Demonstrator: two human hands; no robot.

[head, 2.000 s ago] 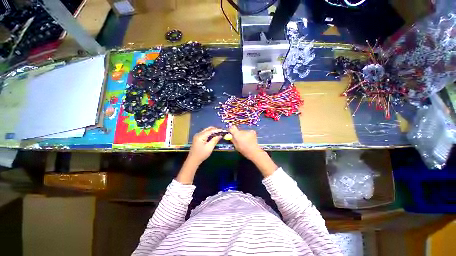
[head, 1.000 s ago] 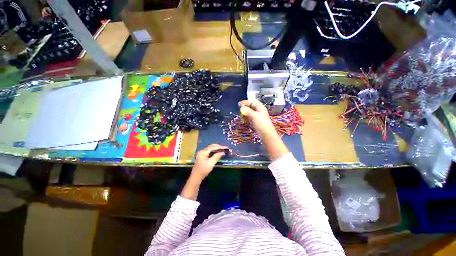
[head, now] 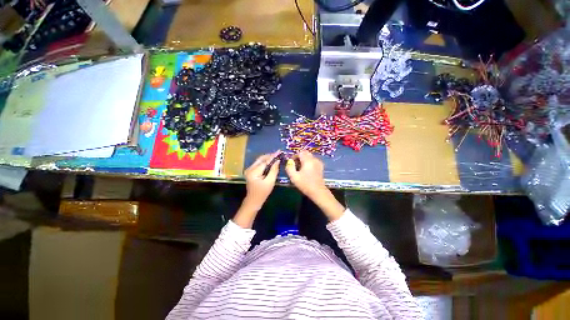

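Observation:
My left hand point(head: 261, 177) holds a small black piece point(head: 272, 164) at the bench's front edge, mostly hidden by the fingers. My right hand point(head: 305, 173) meets it from the right, fingertips pinched at the piece; a small yellow patch shows there. What the right fingertips grip is too small to tell. A fanned bundle of red and black lead wires point(head: 364, 130) with pale tips lies just beyond my hands. A large heap of black round housings point(head: 231, 90) lies to the left.
A grey-white machine point(head: 347, 70) stands behind the wires, with clear plastic parts point(head: 394, 67) beside it. White papers point(head: 94, 109) lie left. Tangled wired pieces point(head: 484, 115) and clear bags point(head: 546, 181) are far right. One black disc point(head: 230, 33) lies behind the heap.
One second ago my right hand was over the wires by the machine, and a thin wire trailed from the left hand's piece. Now both hands are together. The view has shifted.

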